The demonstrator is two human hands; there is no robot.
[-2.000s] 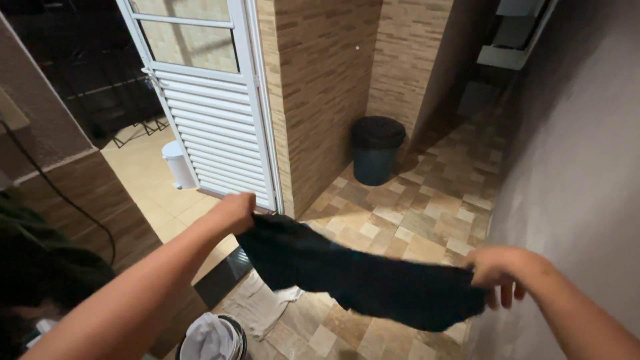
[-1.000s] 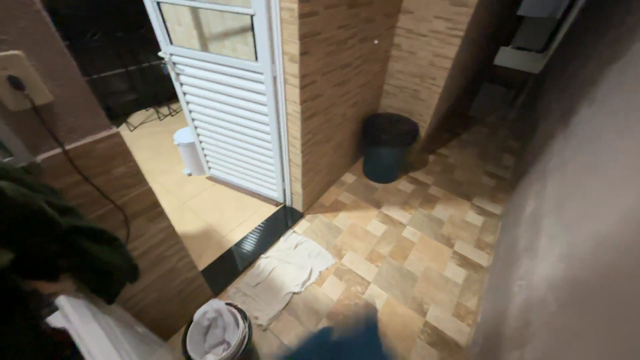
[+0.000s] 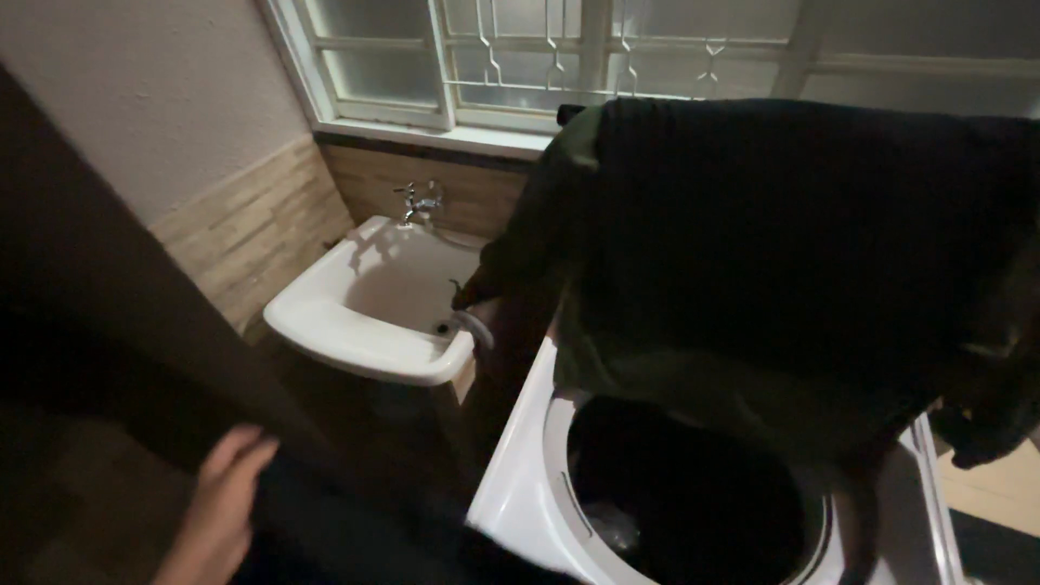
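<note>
My left hand (image 3: 218,504) is at the lower left, blurred, its fingers pointing up and to the right. Dark fabric (image 3: 341,536) lies right beside it along the bottom edge; whether the fingers hold it is too dark to tell. My right hand is out of view. Right of centre stands a white top-loading washing machine (image 3: 520,467) with its round opening uncovered and its drum (image 3: 691,496) in deep shadow. Dark garments (image 3: 780,244) hang in a heap above and behind the opening.
A white laundry sink (image 3: 366,341) with a metal tap (image 3: 416,203) stands left of the machine. Behind them is a window (image 3: 520,65) with metal bars. A dark upright edge (image 3: 122,268) crosses the left side.
The view has swung from the tiled floor and louvred door to the sink and machine. Two seconds ago both hands held a dark garment stretched out; now only one hand shows.
</note>
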